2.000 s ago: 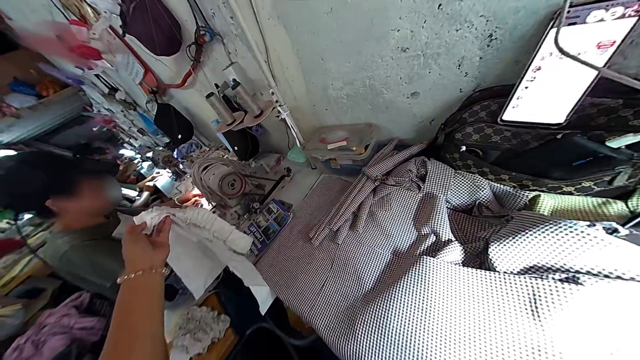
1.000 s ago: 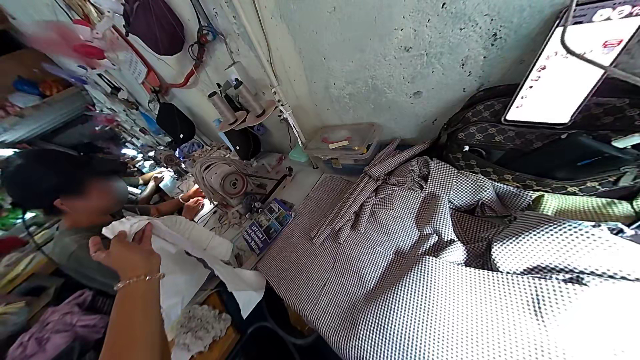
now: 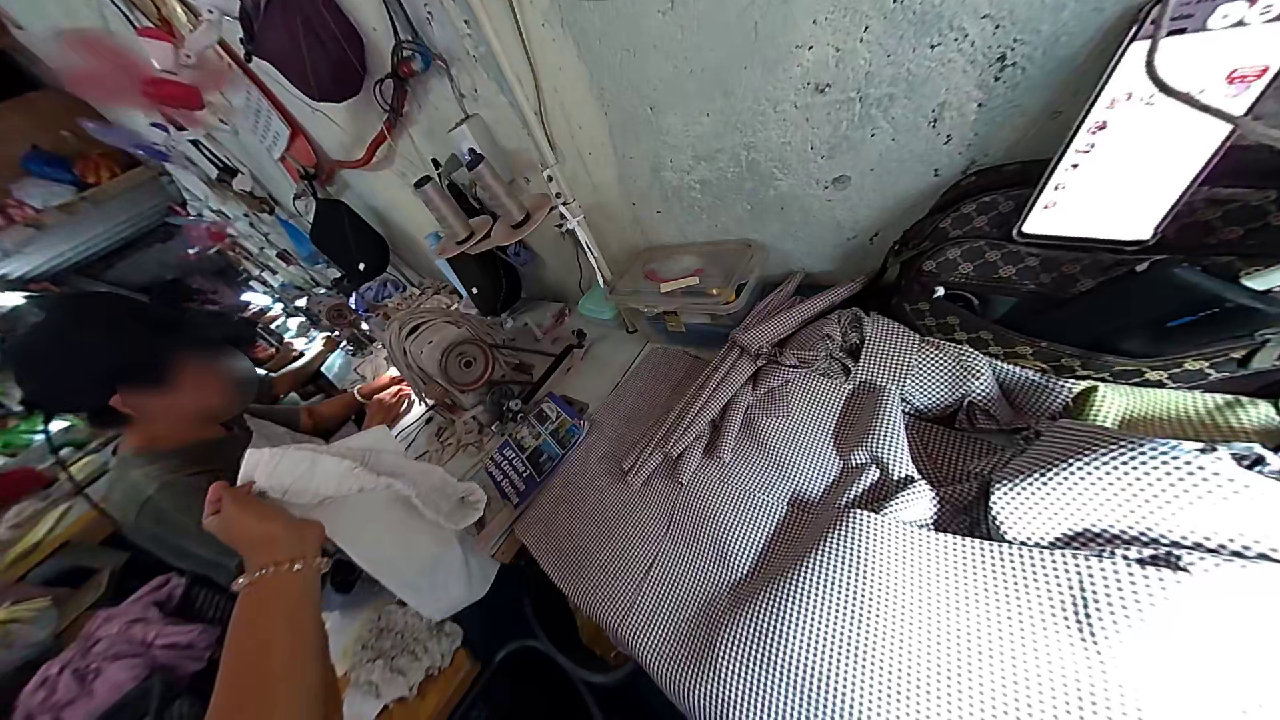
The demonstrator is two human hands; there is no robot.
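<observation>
My left hand [image 3: 262, 525], with a beaded bracelet at the wrist, is closed on the edge of a white cloth [image 3: 410, 540]. The cloth hangs to the right of my fingers, folded over along its top. My right hand is out of view. Beyond the cloth, a sewing machine [image 3: 450, 355] stands against the wall, with a printed card [image 3: 537, 447] bearing writing on its near side. To the right, black-and-white checked fabric [image 3: 780, 480] lies bunched and spread over a table.
A co-worker in a grey-green shirt [image 3: 165, 490] sits at left, hands at a machine. Thread cones [image 3: 495, 190] stand by the wall. A lidded plastic box [image 3: 690, 275], a patterned bag [image 3: 1010, 270] and a lit phone [image 3: 1130, 130] are behind the fabric. Scrap cloth [image 3: 400, 645] lies below.
My left hand has moved left and slightly down, still holding the white cloth, whose folds have shifted. The co-worker's hands, hidden two seconds ago, now show at the machine.
</observation>
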